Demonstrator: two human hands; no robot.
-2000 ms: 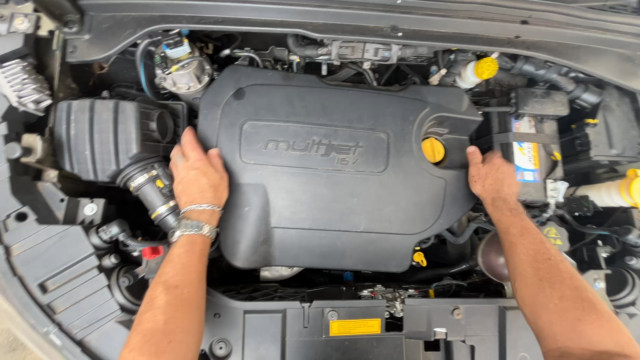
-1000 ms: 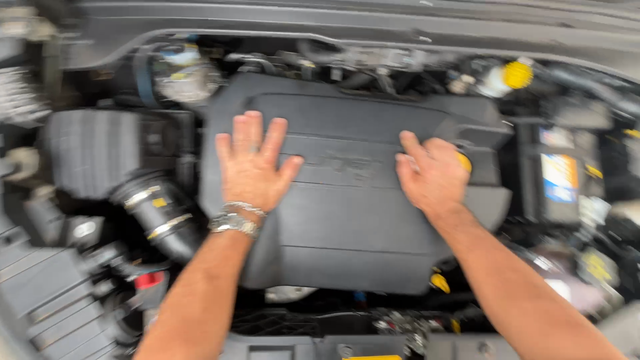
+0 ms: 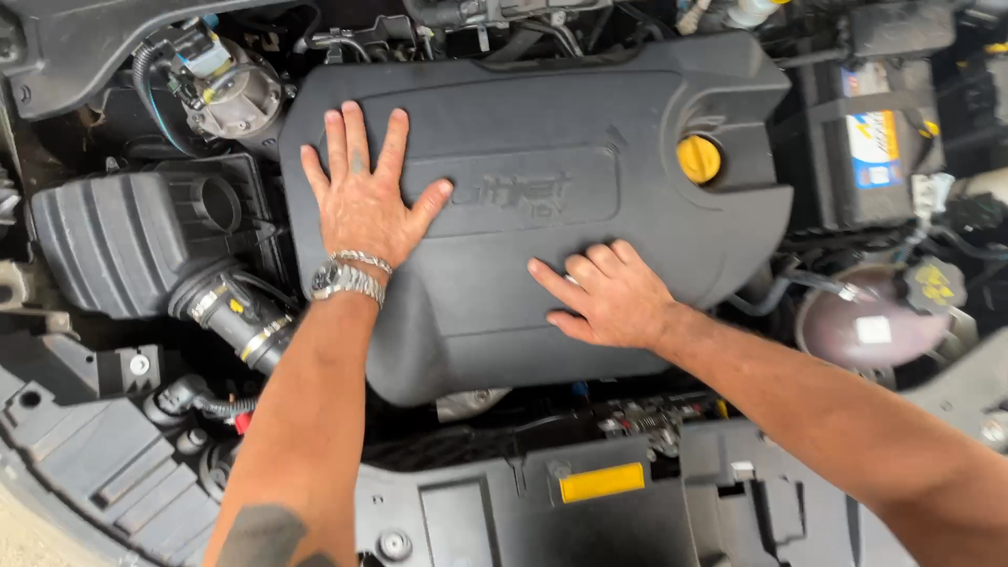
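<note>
A dark grey plastic engine cover lies over the engine, with raised lettering near its middle. My left hand rests flat on the cover's left part, fingers spread, a metal watch and a bracelet at the wrist. Lower on the cover, right of centre, is my right hand, its index finger and thumb extended and the other fingers curled. It holds nothing that I can see. The yellow oil filler cap sits in a recess at the cover's upper right.
Left of the cover are a black air filter housing and a clamped intake hose. A battery and a coolant expansion tank stand at the right. The front panel with a yellow label crosses the bottom.
Both hands have left the cover's side edges, where they were two seconds ago, and lie on its top. Since one second ago my right hand has moved lower on the cover. The view has shifted closer.
</note>
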